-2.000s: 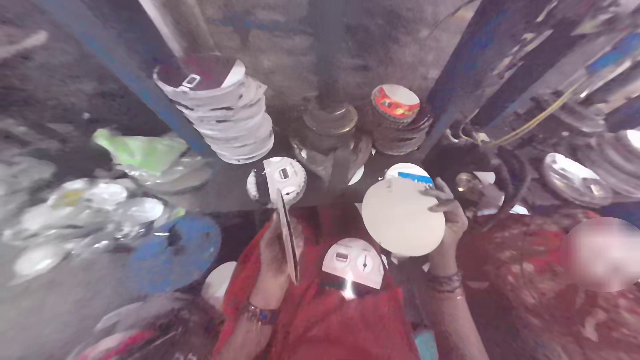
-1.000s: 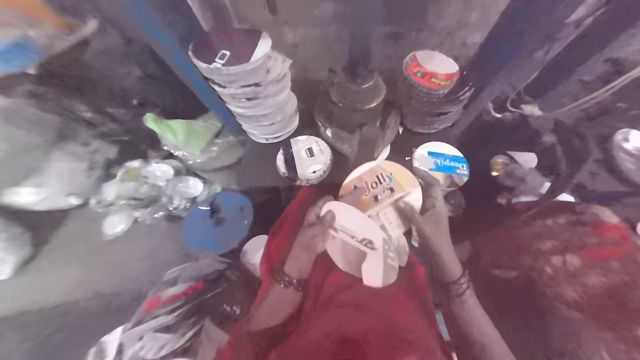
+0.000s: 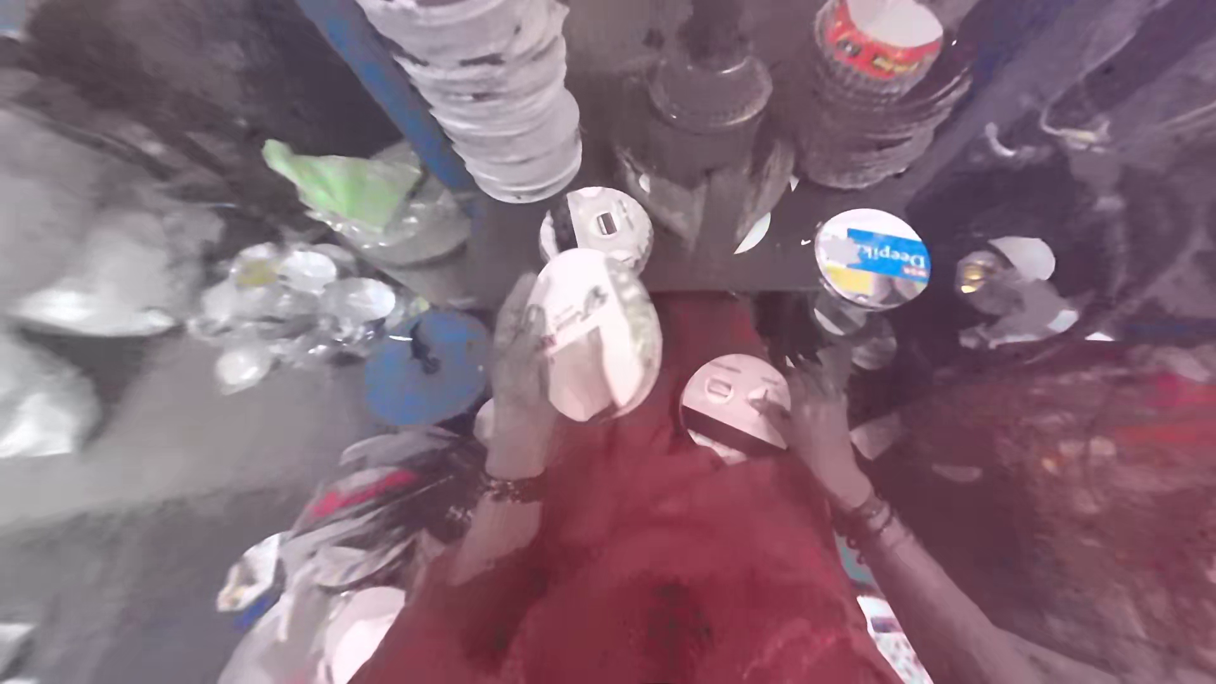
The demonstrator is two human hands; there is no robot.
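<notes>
My left hand (image 3: 521, 399) grips a whitish printed disc (image 3: 600, 337), held tilted above my red-clad lap. My right hand (image 3: 825, 418) has its fingers at the right edge of a second printed disc (image 3: 731, 404), white with a dark band, which lies over the lap. Just beyond the left-hand disc, another printed round piece (image 3: 608, 226) rests on the dark work surface. A white, blue and yellow printed disc (image 3: 872, 258) lies beyond my right hand. The material of the discs cannot be told.
A tall stack of pale round pieces (image 3: 518, 123) stands ahead at left, a red-topped stack (image 3: 879, 47) ahead at right, and a dark round metal machine part (image 3: 711, 95) between them. Leftward are clear round plastic pieces (image 3: 304, 304), a green bag (image 3: 356, 190) and a blue disc (image 3: 427, 369).
One second ago my hands were close together with an orange-and-white printed disc and a whitish one; now they are apart. The right hand has moved to the dark-banded disc. The view has shifted closer.
</notes>
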